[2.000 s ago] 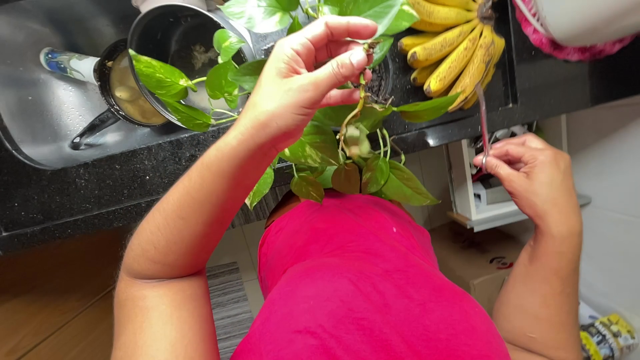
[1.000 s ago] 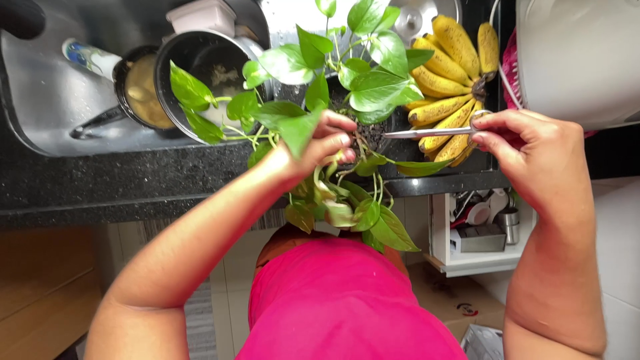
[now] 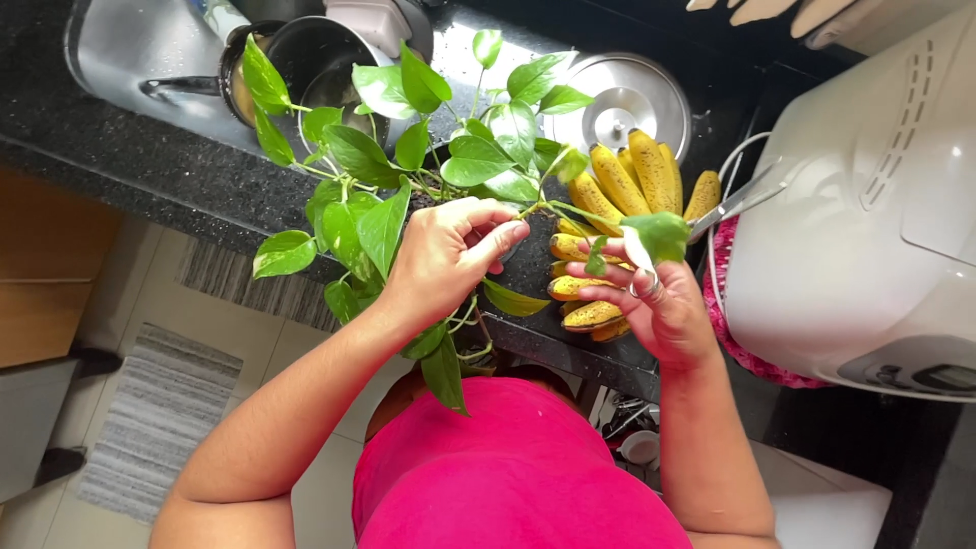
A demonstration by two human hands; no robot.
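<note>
A leafy pothos plant (image 3: 358, 156) stands on the black speckled counter, its stems trailing over the front edge. My left hand (image 3: 457, 252) pinches a thin vine stem (image 3: 553, 206) between thumb and fingertips, in front of the plant. That stem runs right to a green and pale leaf (image 3: 659, 235) just above my right hand (image 3: 648, 301). A pair of scissors (image 3: 736, 200) hangs from my right hand, a finger in its loop, blades pointing up and right. The fingers of that hand are spread beside the leaf. Foliage hides most of the pot.
Behind my right hand lies a bunch of spotted bananas (image 3: 652, 171), with a metal lid (image 3: 671, 99) beyond. A white countertop appliance (image 3: 854, 229) stands at the right. At the upper left, a steel sink (image 3: 122, 53) adjoins a dark pot (image 3: 324, 61) and a smaller handled pan (image 3: 229, 72).
The scissors, earlier pointing left at the stems, now point up and right. My right hand has opened its fingers beside the leaf. The view has shifted to the right.
</note>
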